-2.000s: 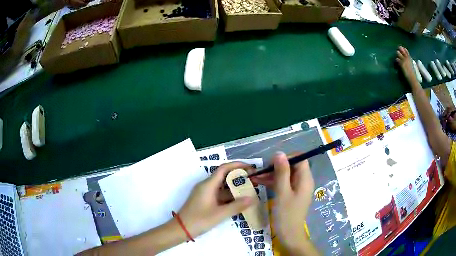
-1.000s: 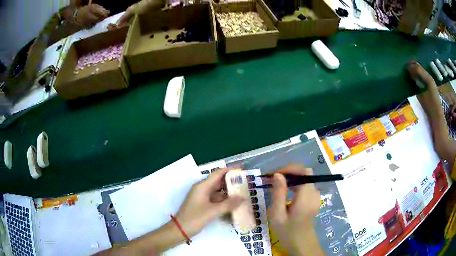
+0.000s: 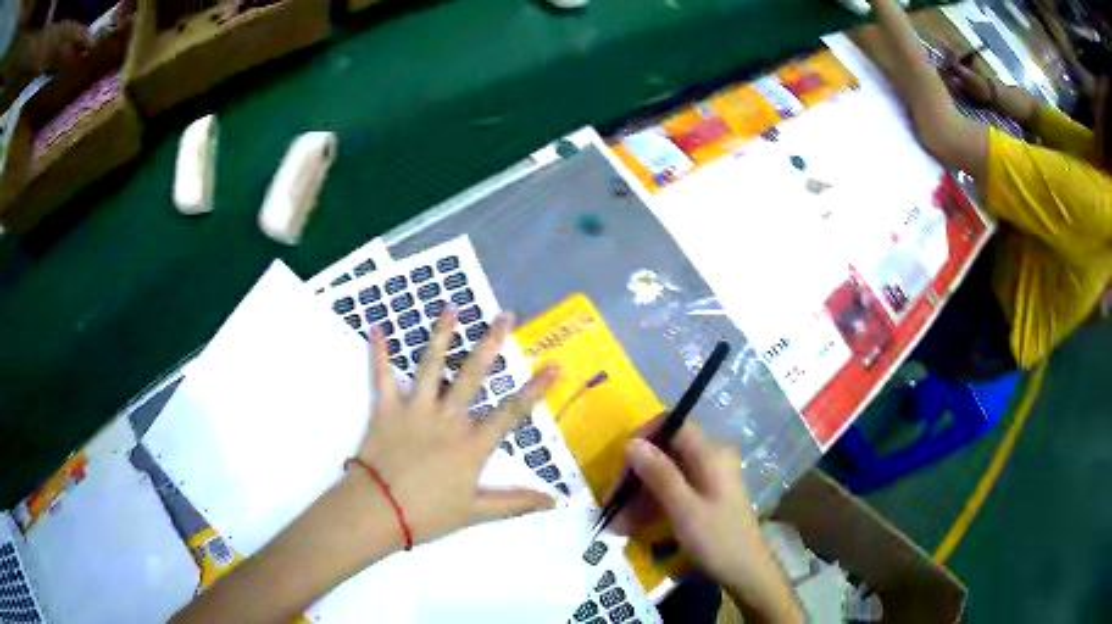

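My left hand [image 3: 445, 427] lies spread, palm down, over a label sheet [image 3: 409, 293] with rows of small black labels and over white backing paper [image 3: 274, 402]. It holds nothing. My right hand [image 3: 689, 488] holds the long black tweezers [image 3: 665, 433]. Their tip points down at the sheet's edge, near more black labels [image 3: 604, 597]. Whether the tip carries a label cannot be told. Two white housings lie on the green belt [image 3: 439, 98]: one upper left [image 3: 195, 165], a larger one beside it [image 3: 296, 187].
Open cardboard boxes stand at the upper left [image 3: 220, 49]. Printed card [image 3: 756, 207] covers the ledge. A person in a yellow sleeve [image 3: 1049, 213] is at the right, above a blue stool [image 3: 927, 427]. A cardboard box [image 3: 866, 561] is at the lower right.
The housing has left my left hand, which is now spread flat on the sheets. My right hand has lowered, with the tweezers tilted tip down. The view has shifted right and down.
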